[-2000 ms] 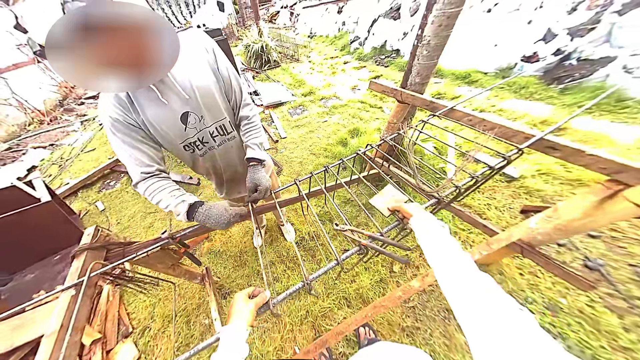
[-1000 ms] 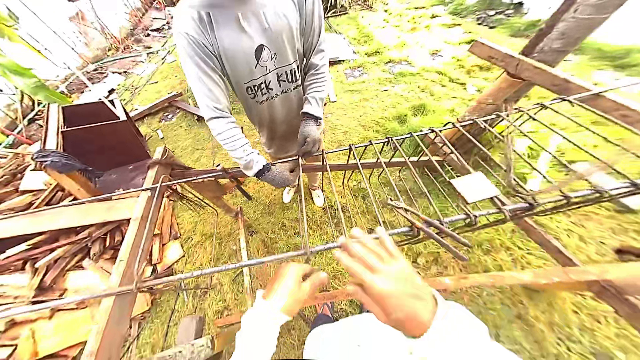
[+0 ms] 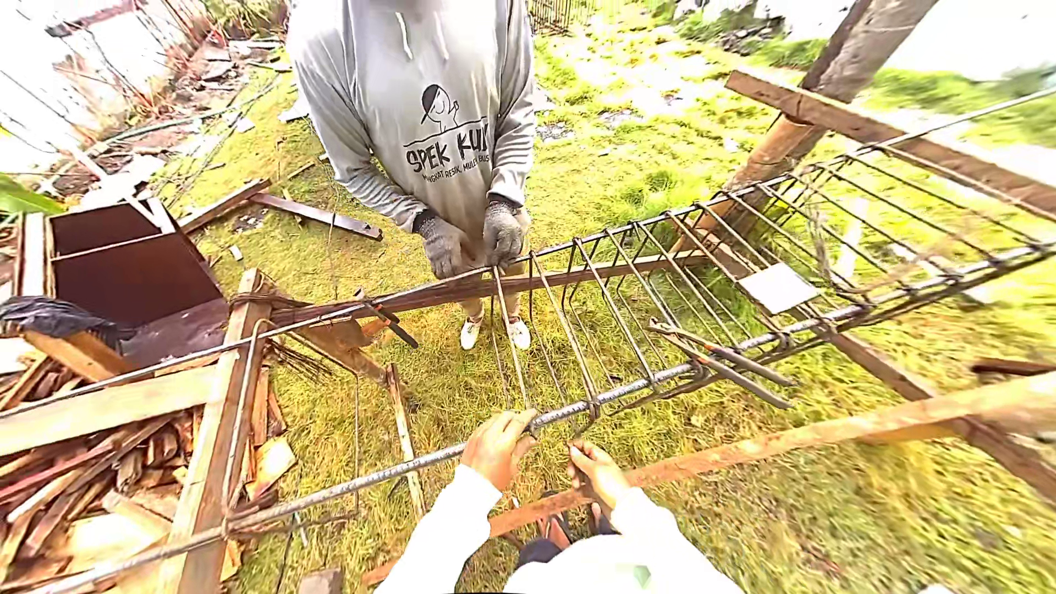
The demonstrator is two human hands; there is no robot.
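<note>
My left hand (image 3: 497,450) is closed around the near steel rebar (image 3: 355,481), where a stirrup (image 3: 510,342) meets it. Just right of it and below the bar, my right hand (image 3: 596,472) pinches something thin, which looks like tie wire (image 3: 587,425). Across the cage, a co-worker's two gloved hands (image 3: 474,246) rest at the far bar and the same stirrup. Pincers with long handles (image 3: 722,360) lie on the cage to the right of my hands. A white flat piece (image 3: 779,288) lies on the stirrups farther right.
Wooden beams (image 3: 775,429) run below and beside the cage. A post (image 3: 833,99) leans at the upper right. Orange-handled pliers (image 3: 386,320) hang by the far bar. Scrap wood (image 3: 124,487) and a dark brown box (image 3: 132,264) are at the left.
My right hand was by the white piece two seconds ago, then came beside my left hand with fingers spread; now its fingers pinch below the bar. My left hand has closed on the bar.
</note>
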